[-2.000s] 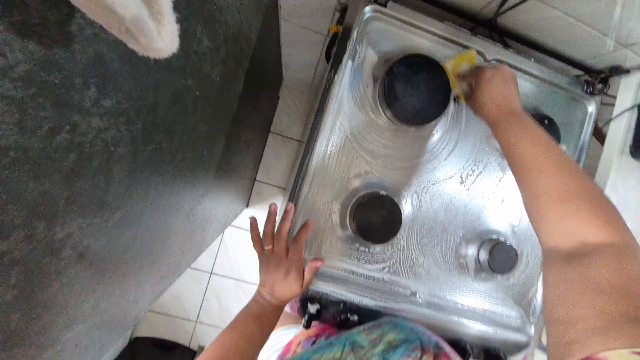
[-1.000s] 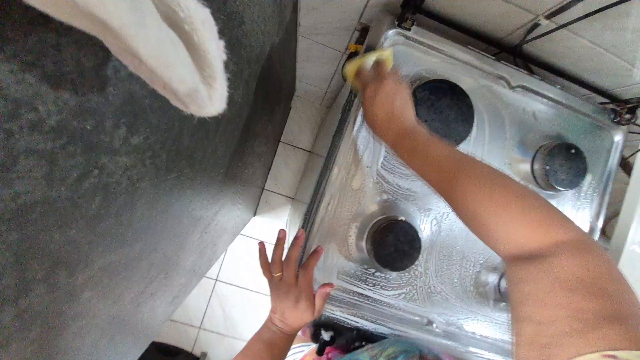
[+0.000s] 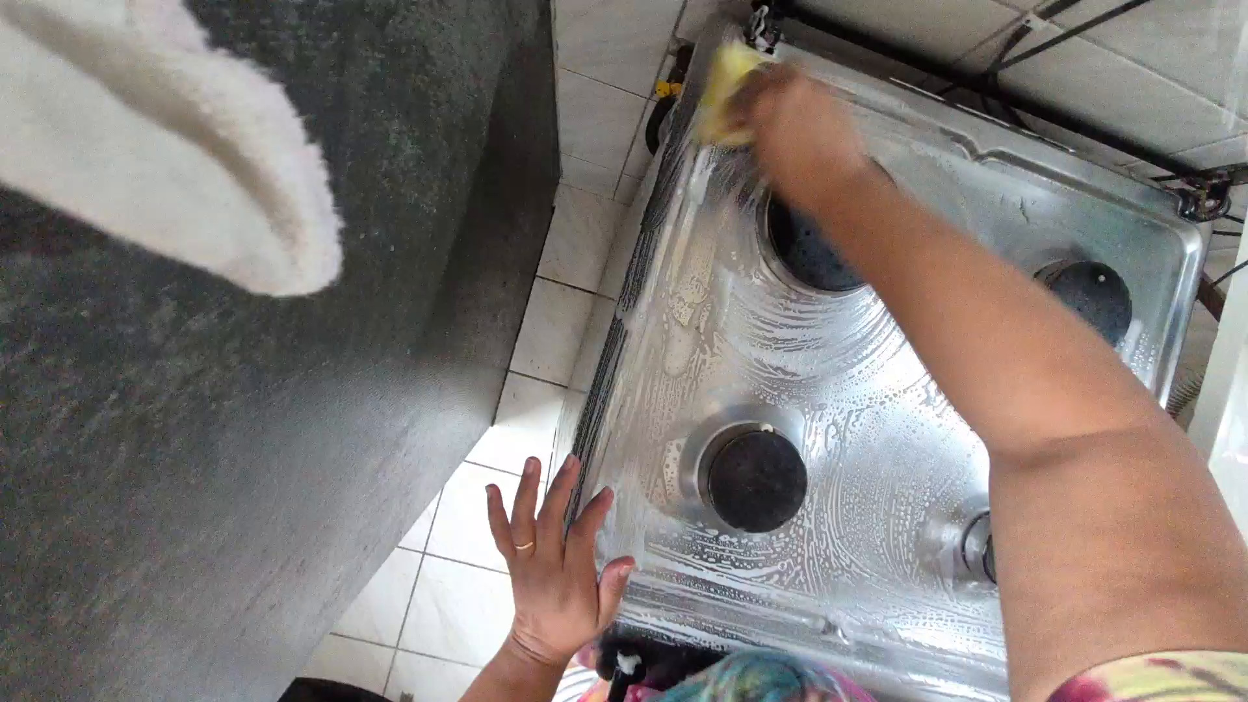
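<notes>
My right hand [image 3: 799, 127] grips a yellow sponge [image 3: 726, 97] against the far left corner of a stainless steel stove top [image 3: 868, 419]; both are motion-blurred. Soapy streaks cover much of the steel. Just below that hand, my forearm partly hides a large black burner cap [image 3: 814, 244]. A smaller black burner cap [image 3: 758, 480] stands nearer to me, and others are at the right [image 3: 1097, 297] and at the lower right, the last mostly behind my arm. My left hand [image 3: 558, 565], with a ring on one finger, is spread at the stove's near left edge and holds nothing.
To the left is a dark stone-like counter surface [image 3: 292, 419] with a whitish fluffy cloth [image 3: 175, 146] at its top. White floor tiles [image 3: 458, 585] show between counter and stove. Black rods [image 3: 975, 88] run along the stove's back edge, by a tiled wall. A stove knob [image 3: 624, 668] is at the bottom.
My right hand has carried the sponge from beyond the large burner, right of it, over to the stove's far left corner. My left hand stays by the near left edge.
</notes>
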